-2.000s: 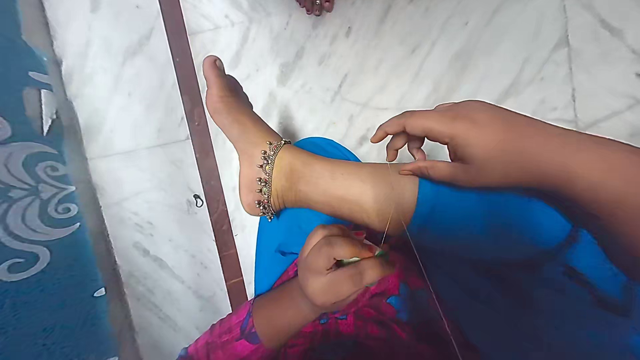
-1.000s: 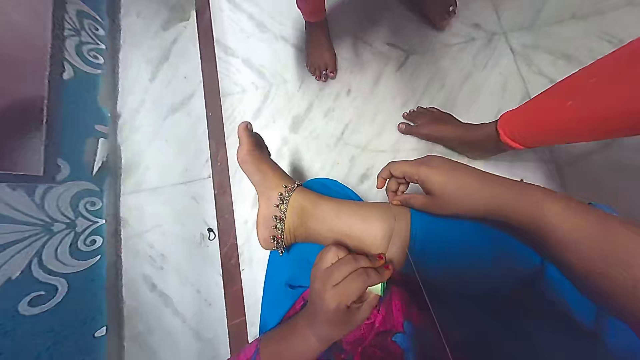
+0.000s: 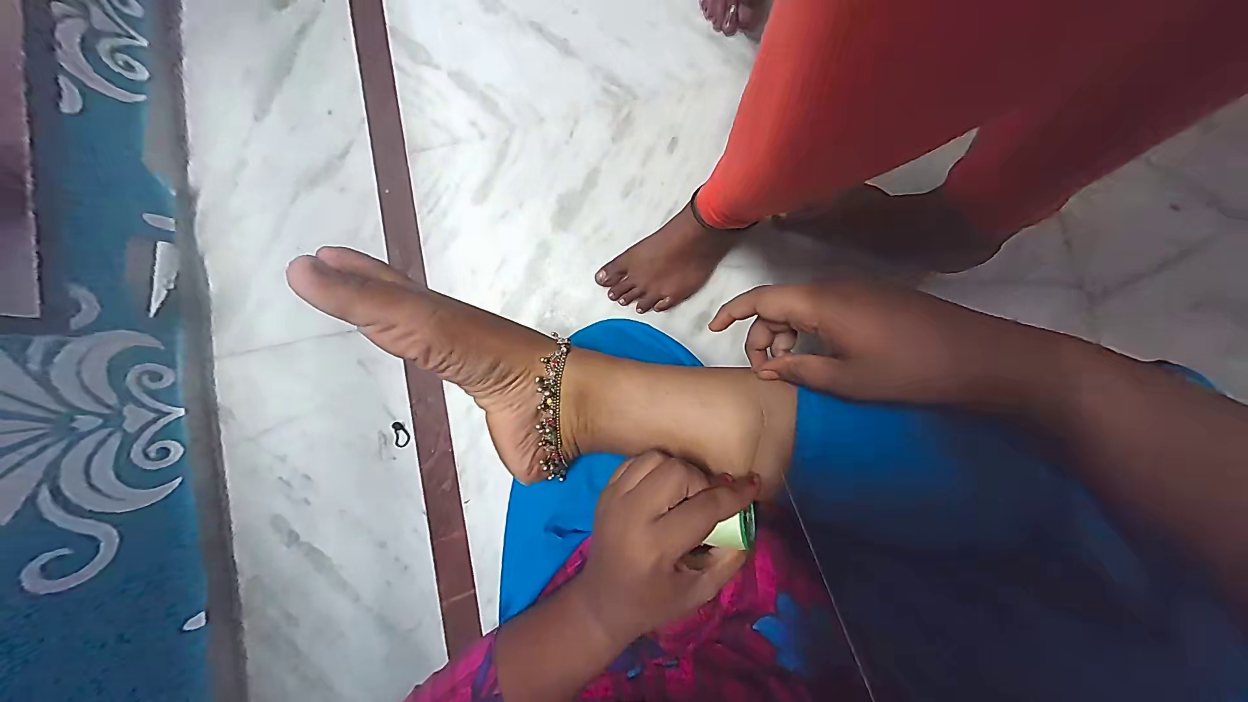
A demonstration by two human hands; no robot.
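My left hand (image 3: pixel 673 531), below the shin, holds a pale thread spool with a green rim (image 3: pixel 733 528), partly hidden by the fingers. The thumb of my right hand (image 3: pixel 819 341) touches the upper edge of the bare shin (image 3: pixel 673 409) beside the blue trouser hem (image 3: pixel 848 439). The right index finger is bent outward and the others are curled; whether they grip thread is unclear. A fine thread (image 3: pixel 829 595) runs from near the left fingertips to the bottom edge. A faint line crosses the shin between the hands. A beaded metal anklet (image 3: pixel 551 409) circles the ankle.
Another person's foot (image 3: pixel 673 258) and red-clad leg (image 3: pixel 829 107) stand close beyond my right hand. A brown strip (image 3: pixel 400 214) crosses the marble floor (image 3: pixel 302 526), with a small dark loop (image 3: pixel 401 434) beside it. A blue patterned surface (image 3: pixel 97 468) lies at left.
The red-clad person, seen farther right one second ago, now stands over the upper right. My left fingers have moved from the lap toward the shin, exposing more of the spool.
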